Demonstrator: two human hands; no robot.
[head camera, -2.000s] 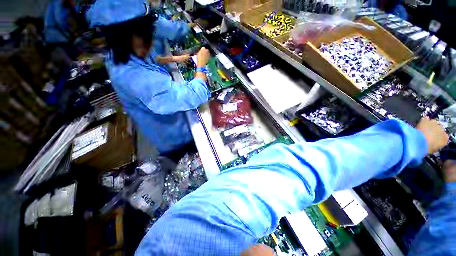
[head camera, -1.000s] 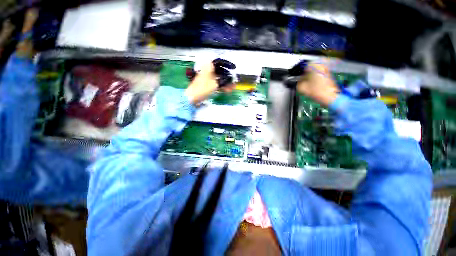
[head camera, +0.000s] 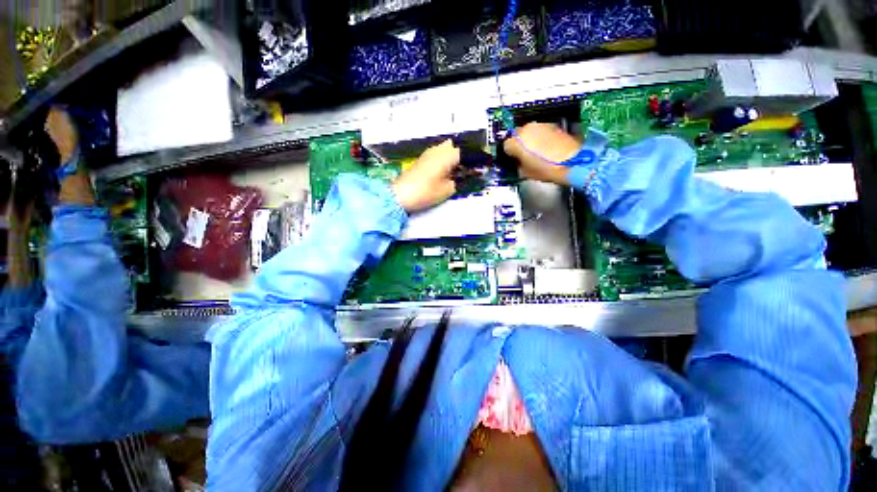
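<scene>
A green circuit board (head camera: 385, 279) lies in front of me, with a white bar (head camera: 452, 220) across its middle and a large silver-white block (head camera: 409, 130) at its far edge. My left hand (head camera: 430, 177) is over the board's right part beside the block, with dark fingertips pointing right. My right hand (head camera: 540, 152) is at the board's far right edge, close to my left fingertips. A blue band and cord are at my right wrist. Dark finger covers and blur hide whether either hand holds a part.
A second green board (head camera: 635, 259) lies at right with its own white bar and block. At left are a red bag (head camera: 213, 226) and a white sheet (head camera: 175, 115). Bins of blue components (head camera: 388, 63) stand behind the rail. Another person's arm (head camera: 72, 231) is at far left.
The view has swung from the left side to straight ahead. Since a second ago, my right hand has moved left from the second board towards my left hand, which has shifted slightly right.
</scene>
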